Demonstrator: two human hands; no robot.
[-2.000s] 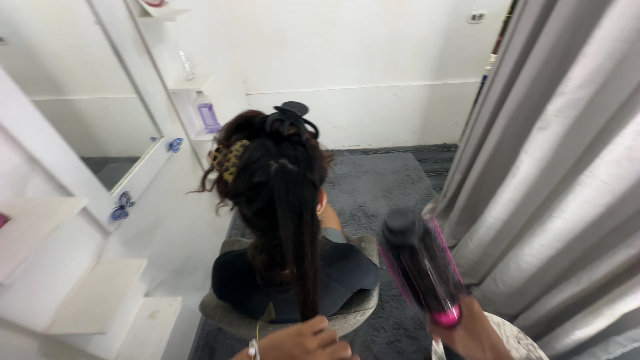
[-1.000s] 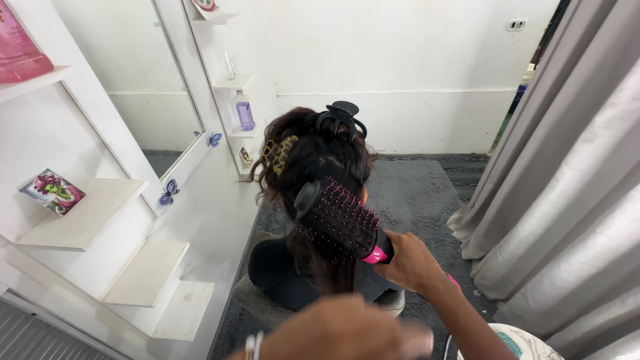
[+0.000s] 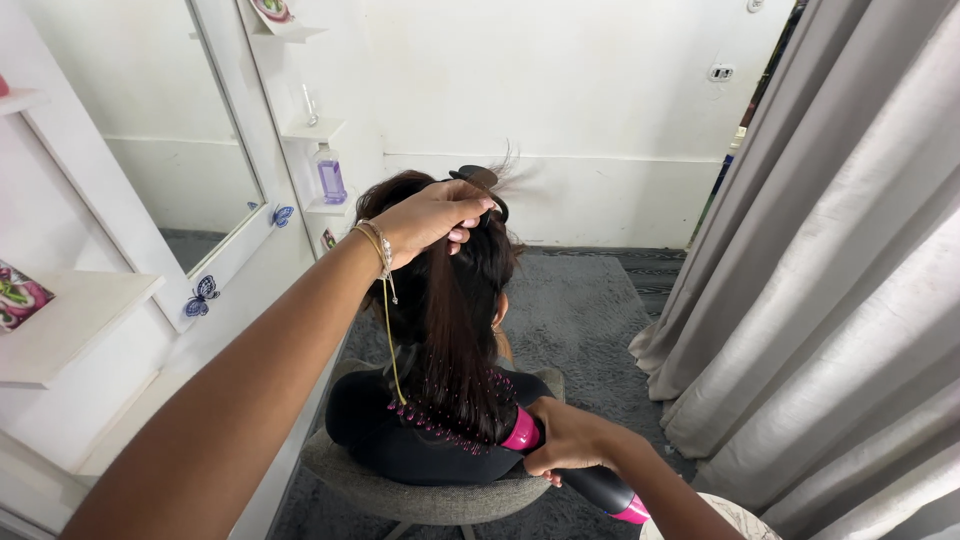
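A seated person with long dark hair (image 3: 450, 315) faces away from me. My left hand (image 3: 439, 217), with bracelets at the wrist, pinches the end of a lock of that hair, raised at the top of the head. A black hair clip (image 3: 474, 177) sits just behind my fingers. My right hand (image 3: 574, 439) grips the black and pink handle of a hot air brush (image 3: 523, 430). Its pink-tipped bristles lie under the hair at the level of the person's upper back, partly hidden by strands. A yellow cord hangs from my left wrist.
The person sits on a grey upholstered chair (image 3: 435, 504) over a grey rug (image 3: 577, 322). On the left are a mirror (image 3: 150, 127), white shelves (image 3: 82, 307) and a bottle of purple liquid (image 3: 330, 176). A grey curtain (image 3: 810, 300) hangs at right; a round marble-patterned top (image 3: 731, 517) stands below.
My left hand has moved up to the top of the head with a lock of hair. The brush has gone from the back of the head down to the upper back, under the hair.
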